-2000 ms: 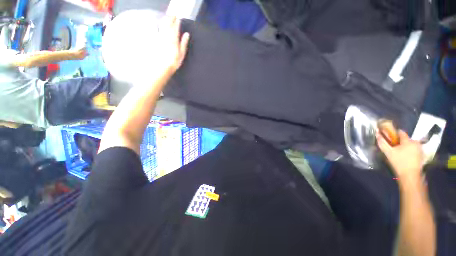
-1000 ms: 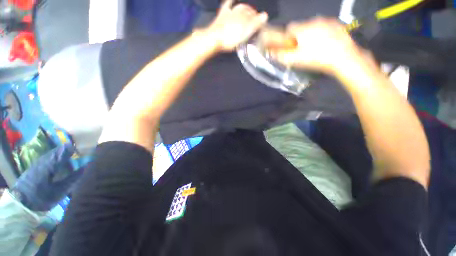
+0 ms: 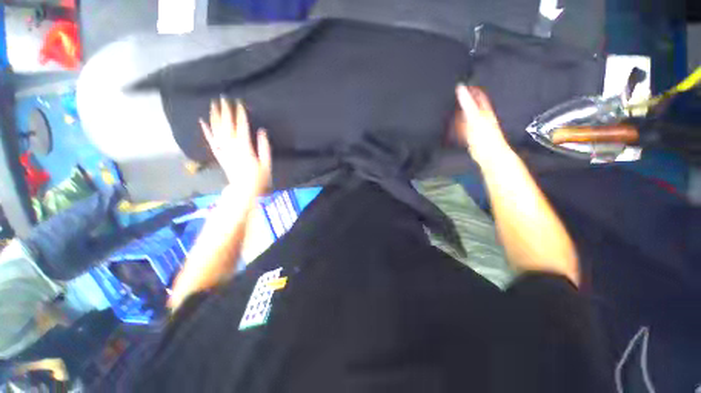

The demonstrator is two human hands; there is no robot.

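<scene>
A black garment (image 3: 346, 84) lies drawn over the light-grey padded sleeve board (image 3: 115, 100), whose rounded end shows at the left. Part of the cloth is bunched and hangs off the near edge at the middle. My left hand (image 3: 237, 146) lies on the garment's left part, fingers apart. My right hand (image 3: 478, 123) is on its right part; it is slightly blurred and whether it pinches the cloth cannot be told. The steam iron (image 3: 576, 123), with its orange-brown handle (image 3: 596, 135), lies to the right, its tip pointing left, untouched by my hands.
A white iron rest (image 3: 626, 77) is beside the iron; a yellow line (image 3: 680, 90) runs off right. Blue crates (image 3: 142, 265) stand below left, near a person's arm and dark clothing at the left edge. A white strip (image 3: 177, 15) lies beyond the board.
My right hand has let go of the iron, which now lies at the right. My left hand has moved left and nearer onto the cloth. The garment is rearranged, with a bunched part hanging nearer me.
</scene>
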